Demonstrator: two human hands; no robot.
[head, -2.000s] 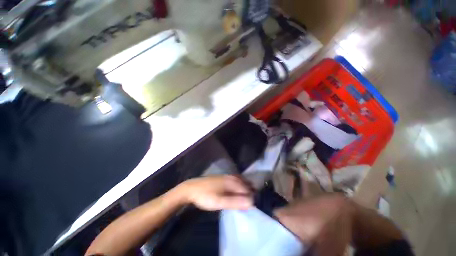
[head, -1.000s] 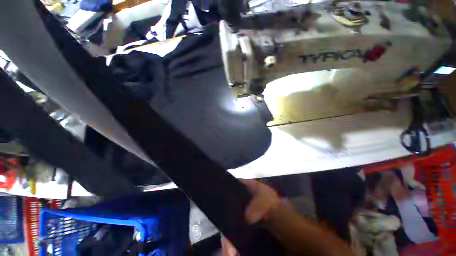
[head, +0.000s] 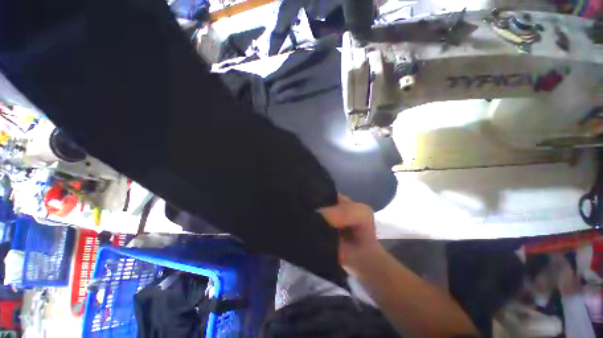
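A long black fabric panel (head: 198, 145) stretches from the upper left corner down to the centre, raised close to the camera. My right hand (head: 352, 228) is shut on its lower right end, with the forearm coming from the lower right. My left hand is not in view, and the panel's upper left end runs out of the picture. A dark garment panel (head: 311, 112) lies on the table under the needle area of the off-white sewing machine (head: 476, 79), partly hidden behind the raised panel.
A blue basket (head: 218, 284) with dark cloth stands lower left, with another blue basket (head: 46, 254) beyond. Black-handled scissors (head: 587, 206) lie at the table's right end. Scraps (head: 529, 323) lie by a red basket (head: 562, 241) at lower right. Another machine (head: 66, 148) shows left.
The view has swung left since the earliest frame, where both hands held a white piece low by the lap. The raised black panel now shows broader and its held end is higher.
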